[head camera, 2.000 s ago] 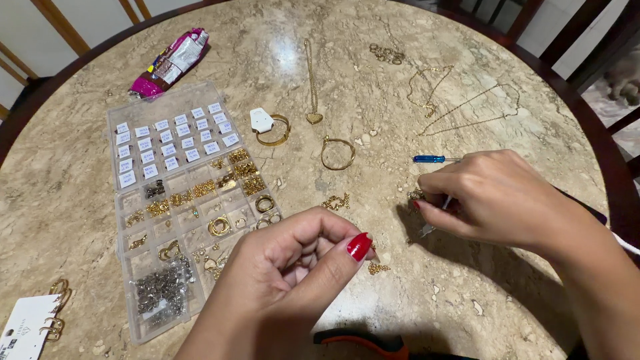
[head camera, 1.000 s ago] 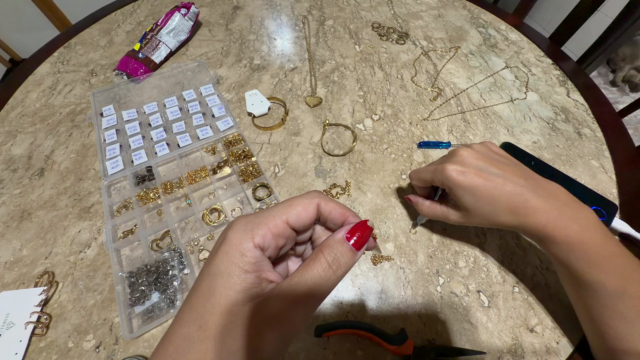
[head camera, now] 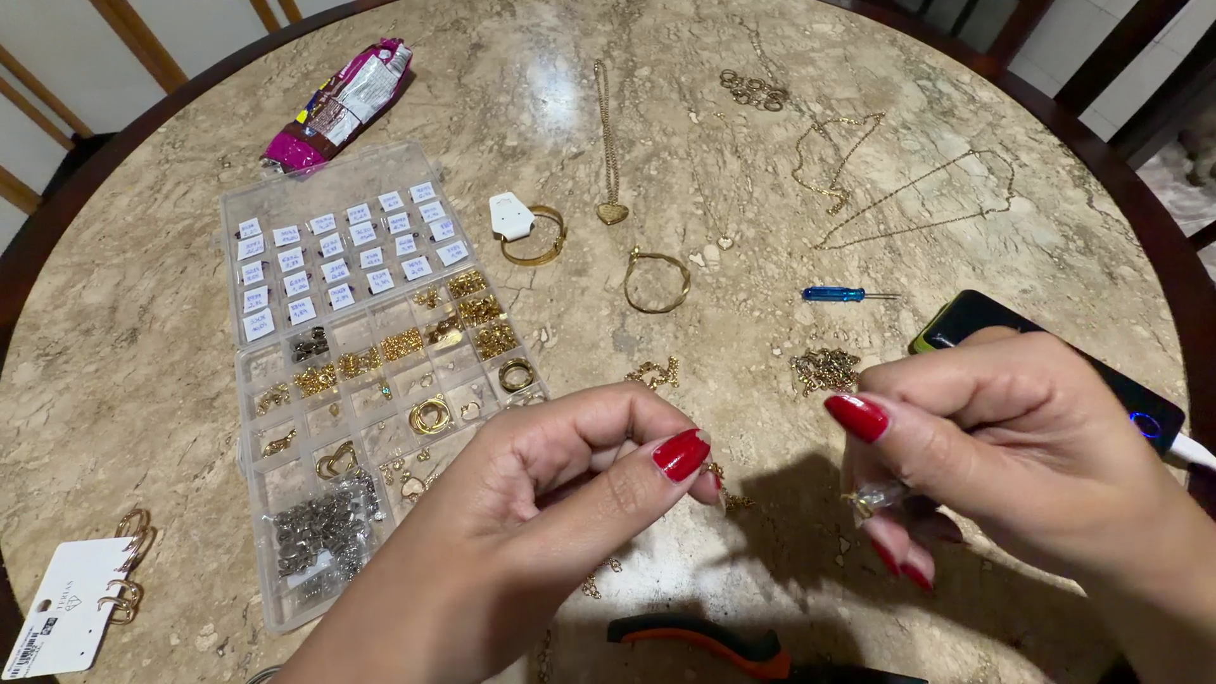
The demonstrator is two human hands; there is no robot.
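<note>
My left hand [head camera: 560, 513] pinches a small gold chain piece [head camera: 714, 472] between thumb and fingertips, just above the stone table. My right hand [head camera: 988, 456] is raised to its right, its fingers curled round a small clear item with a gold-coloured end [head camera: 869, 499]; its exact kind cannot be told. Beyond that hand lies a small pile of chain [head camera: 826, 370]. A short gold chain [head camera: 655, 373] rests behind my left fingertips. Near the front edge lie pliers with black and orange handles [head camera: 708, 641], partly cut off by the frame.
A clear compartment box [head camera: 245, 408] of gold and silver findings stands left. Behind are a snack packet [head camera: 337, 106], bangles [head camera: 655, 282], a heart-pendant necklace [head camera: 612, 211] and more chains [head camera: 917, 204]. A blue screwdriver [head camera: 836, 294] and a dark power bank [head camera: 1045, 332] lie right. Carded earrings [head camera: 71, 603] lie front left.
My right hand has lifted off the table and turned, baring the chain pile beneath where it was. My left hand keeps its pinch.
</note>
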